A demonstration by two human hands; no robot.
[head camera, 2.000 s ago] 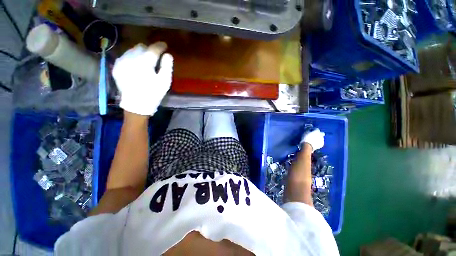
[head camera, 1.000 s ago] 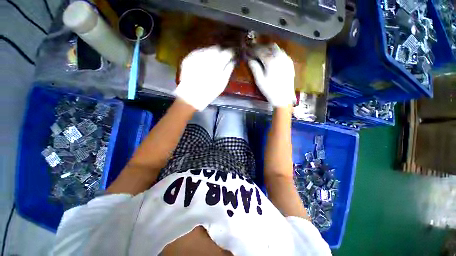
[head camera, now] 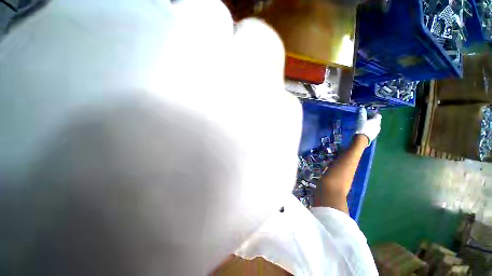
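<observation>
A large, blurred white gloved shape, my left hand (head camera: 162,124), is right in front of the camera and covers the left and middle of the view. Whether its fingers hold anything cannot be seen. My right hand (head camera: 369,127), in a white glove, is small at the far right corner of the blue right-hand bin (head camera: 362,186). Something dark shows at its fingertips, too small to tell if it is held. Small silver-grey metal workpieces (head camera: 318,161) lie loose in that bin.
The amber pad (head camera: 318,29) and red block (head camera: 305,70) show at the bench edge. Filled blue totes (head camera: 434,51) stand at the upper right. Cardboard boxes (head camera: 461,126) are beyond them on the green floor (head camera: 396,161). The left bin, cup and bottle are hidden.
My left hand has come up from the bench to close before the camera, hiding much of the view. My right hand has left the work area for the right-hand bin's far corner.
</observation>
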